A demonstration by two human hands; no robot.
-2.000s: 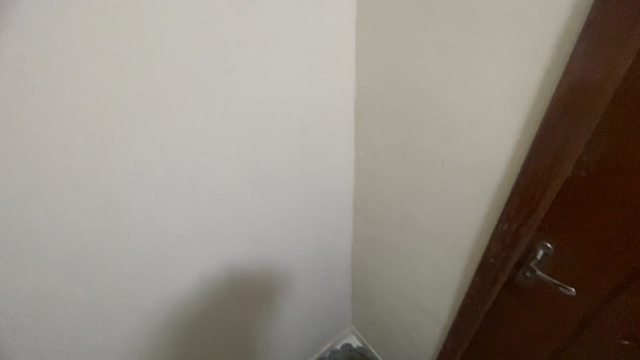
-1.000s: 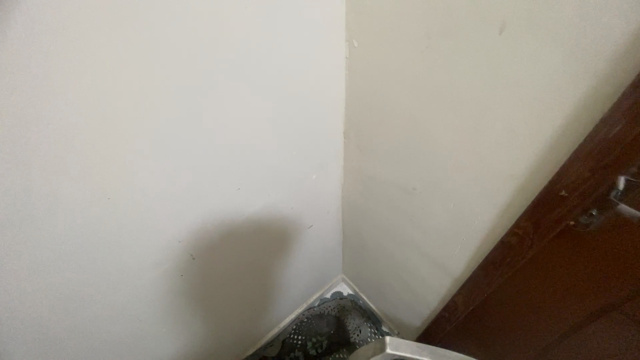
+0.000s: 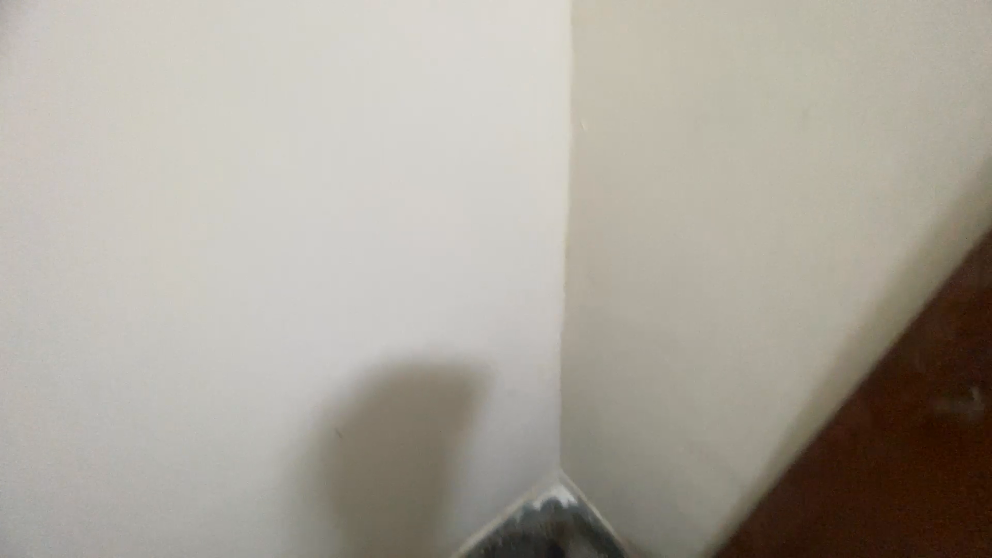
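Neither my left hand nor my right hand shows in the head view. Two pale painted walls meet at an upright corner right of the middle, the left wall (image 3: pixel 271 194) whiter and the right wall (image 3: pixel 736 194) more beige. A soft dark shadow (image 3: pixel 395 457) falls low on the left wall. In the corner at the bottom edge is the tip of a dark patterned surface with a light rim (image 3: pixel 559 490); the rest of it lies out of the frame.
A dark brown wooden door or its frame (image 3: pixel 914 434) slants across the lower right. A blurred metal door handle (image 3: pixel 965 404) shows near the right edge.
The view has shifted, and less of the patterned surface shows than one second ago. A pale curved edge seen at the bottom then is out of view now.
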